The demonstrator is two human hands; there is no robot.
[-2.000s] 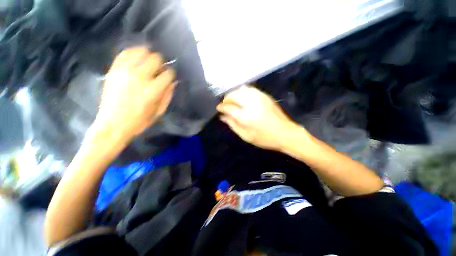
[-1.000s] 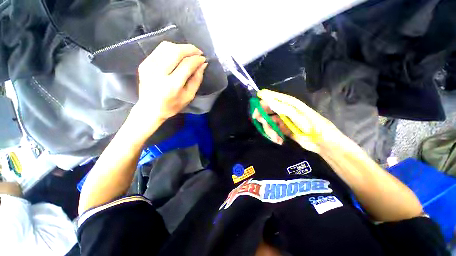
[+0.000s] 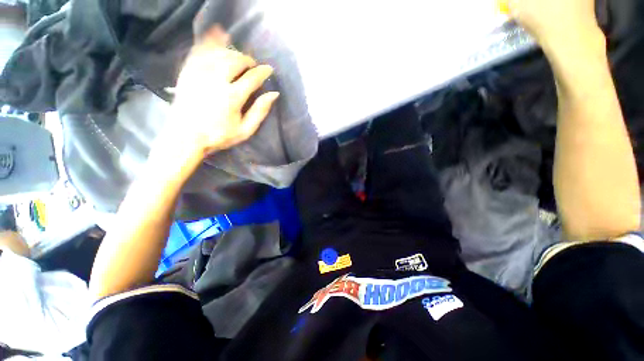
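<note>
The grey garment (image 3: pixel 282 134) lies bunched at the left and over the table's left edge, its lower border hanging towards the lap. My left hand (image 3: pixel 226 99) lies on it with thumb and forefinger apart; its farther fingers are blurred. My right hand (image 3: pixel 554 17) is at the top right over the white table, cut off by the picture's top edge. A small yellow bit (image 3: pixel 504 6), perhaps a scissors handle, shows at its fingers; the grip is hidden.
The white table (image 3: pixel 395 63) has its front edge running up to the right. Dark and grey cloth (image 3: pixel 487 183) hangs below it at the right. A blue crate or sheet (image 3: pixel 194 234) shows below the garment. Another person's white sleeve (image 3: pixel 42 296) is at the lower left.
My right hand has moved from near the table's corner, where it held green and yellow scissors, up to the top right. My left hand has shifted slightly left and its fingers have spread.
</note>
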